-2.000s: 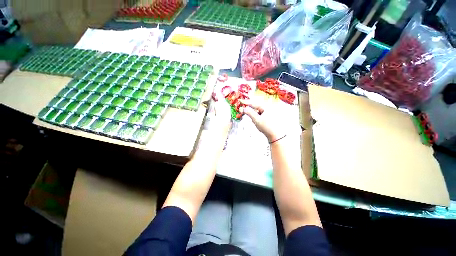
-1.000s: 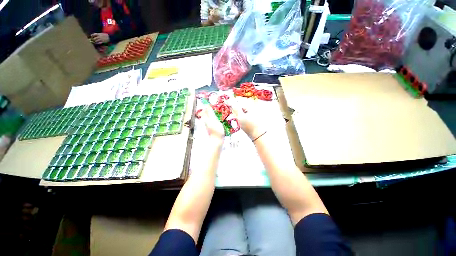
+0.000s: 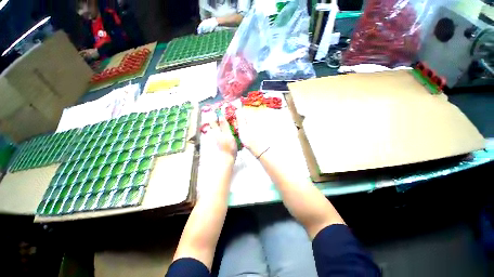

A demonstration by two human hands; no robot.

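Observation:
My left hand (image 3: 222, 135) and my right hand (image 3: 250, 129) meet over the white paper (image 3: 260, 176). Between them they hold a narrow green board strip (image 3: 236, 137) with red loop parts (image 3: 231, 114) on it; the fingers partly hide it. My left hand is closed around the strip. My right hand is against its other side, its fingertips blurred. A few loose red loops (image 3: 205, 128) lie left of my left hand. A pile of red loops (image 3: 261, 100) lies just beyond my right hand, with some yellow in it.
Unfilled green panels (image 3: 116, 157) lie on the left cardboard (image 3: 169, 185). The right cardboard (image 3: 379, 124) has one filled strip (image 3: 429, 79) at its far edge. Beyond are a clear bag of red parts (image 3: 236, 76), a dark phone (image 3: 275, 85), a grey machine (image 3: 448, 46) and two people.
The view has shifted, moving the bench items leftward. Both hands stay at the strip; it is more upright and more covered by my hands than before.

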